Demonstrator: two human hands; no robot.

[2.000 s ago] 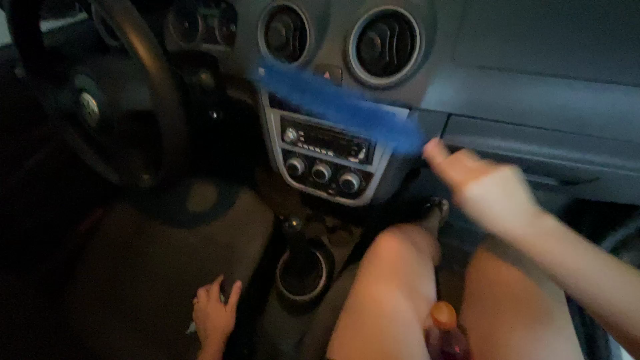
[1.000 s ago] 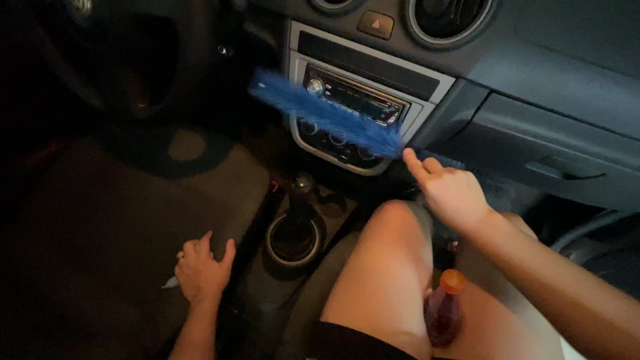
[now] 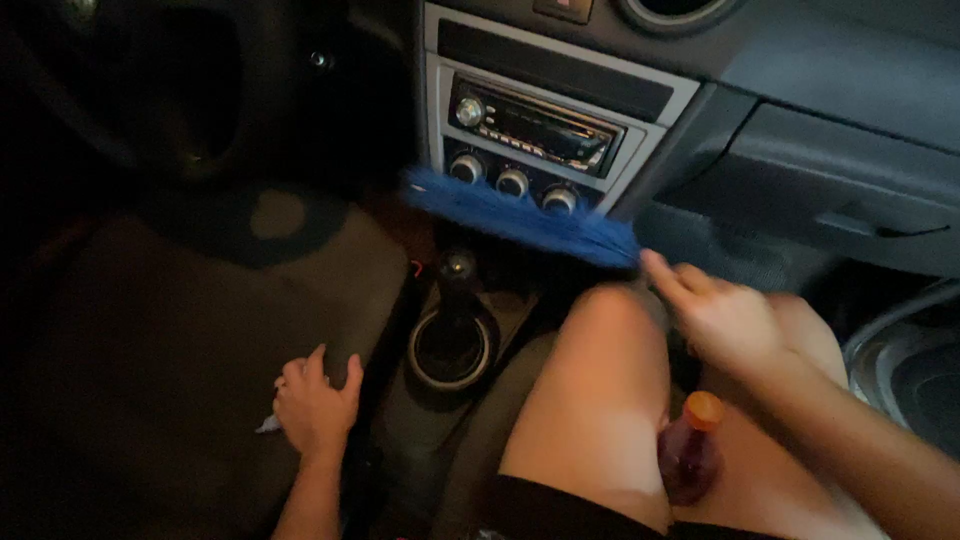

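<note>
My right hand [image 3: 724, 319] grips the near end of a blue fluffy duster [image 3: 525, 221], its handle mostly hidden by the fingers. The duster lies across the view just below the climate knobs [image 3: 512, 182] of the center console, slightly blurred; whether it touches them I cannot tell. On the fabric of the driver's seat [image 3: 172, 337] rests my left hand [image 3: 319, 401], fingers spread. A small whitish thing [image 3: 268, 425] shows at its outer edge; whether the hand holds it is unclear. A bottle with an orange cap [image 3: 703, 411] and dark reddish contents stands between my thighs.
The gear shifter [image 3: 457, 266] rises between the seats, by a round holder [image 3: 450, 349]. Above the knobs is a car stereo [image 3: 536, 127]. The steering wheel [image 3: 247, 90] is at the upper left, the glove box [image 3: 840, 172] at the right, with a door speaker [image 3: 926, 379] below.
The blue duster has moved down from across the stereo and knobs to just below the knobs, with my right hand still on it. The view has shifted down and closer to the console.
</note>
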